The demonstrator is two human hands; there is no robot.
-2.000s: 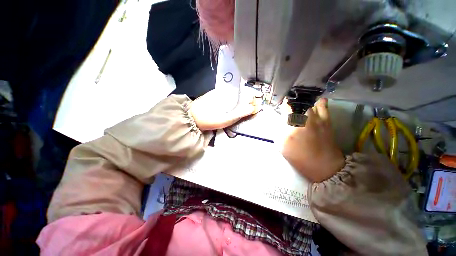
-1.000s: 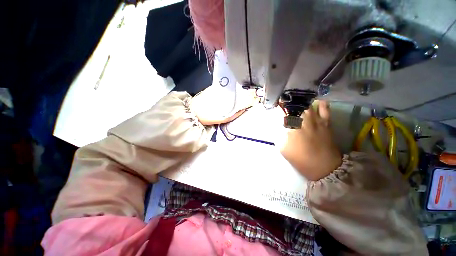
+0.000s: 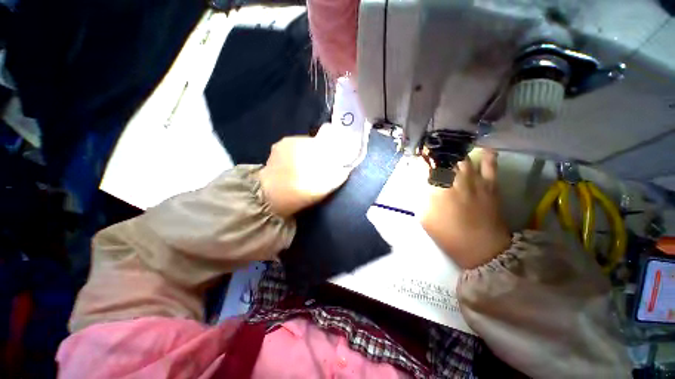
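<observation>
A dark garment panel [image 3: 344,226] lies from the needle area down over the table's front edge, bluish under the lamp. My left hand [image 3: 302,174] rests on the panel's left side, its fingertips lost in glare. My right hand [image 3: 468,211] is right of the needle, its fingers partly behind the black attachment [image 3: 444,154]; whether it holds anything is hidden. The presser foot [image 3: 396,138] is at the panel's upper end. Another dark panel [image 3: 259,89] lies on the white table [image 3: 159,159] behind my left hand.
The machine head [image 3: 459,66] fills the top right, with a pale tension dial [image 3: 536,100] and pink fluffy cover [image 3: 333,37]. Yellow-handled scissors [image 3: 585,215] and a lit phone [image 3: 657,291] lie at right. Dark cloth [image 3: 96,66] is heaped at left. A thin offcut [image 3: 178,104] lies on the table.
A dark panel now extends from the needle to the front edge, where white table showed before. My left hand has moved left and slightly down. My right hand is nearly unchanged.
</observation>
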